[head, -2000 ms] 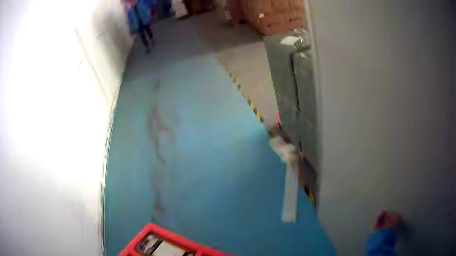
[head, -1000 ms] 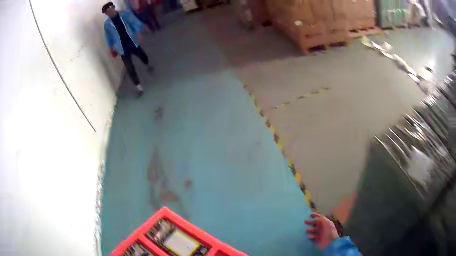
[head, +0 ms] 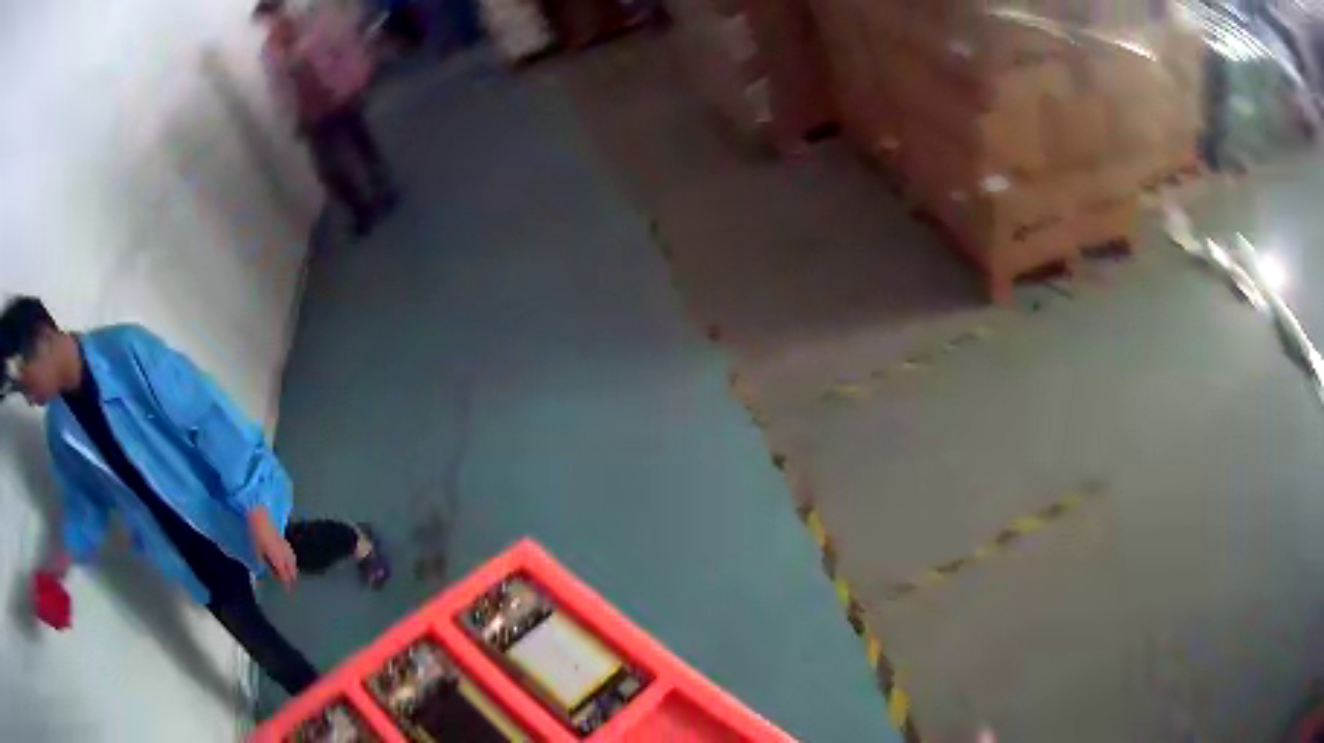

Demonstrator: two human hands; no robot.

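Note:
The red-orange tray [head: 639, 642] shows at the bottom centre, tilted and cut off by the frame's lower edge. An open-backed phone with a white battery [head: 564, 661] lies in its front corner pocket. Beside it lies a phone with a black battery [head: 453, 716], and part of another phone [head: 328, 724] shows further left. The pocket to the right of the white-battery phone shows bare red in its visible part. My left hand is not in view. Only a tiny blurred pinkish spot, perhaps a fingertip of my right hand [head: 986, 736], shows at the bottom edge.
A person in a blue jacket [head: 182, 428] walks close by on the left, along the white wall [head: 160, 189]. A person in pink [head: 327, 102] is further back. Large cartons on pallets [head: 1002, 131] stand at upper right. Yellow-black tape [head: 850, 610] edges the blue-green walkway.
The blue-jacketed person has come much nearer on the left. The cartons look larger. More of the tray shows. My right hand has dropped almost out of view; the grey cabinets at right have gone.

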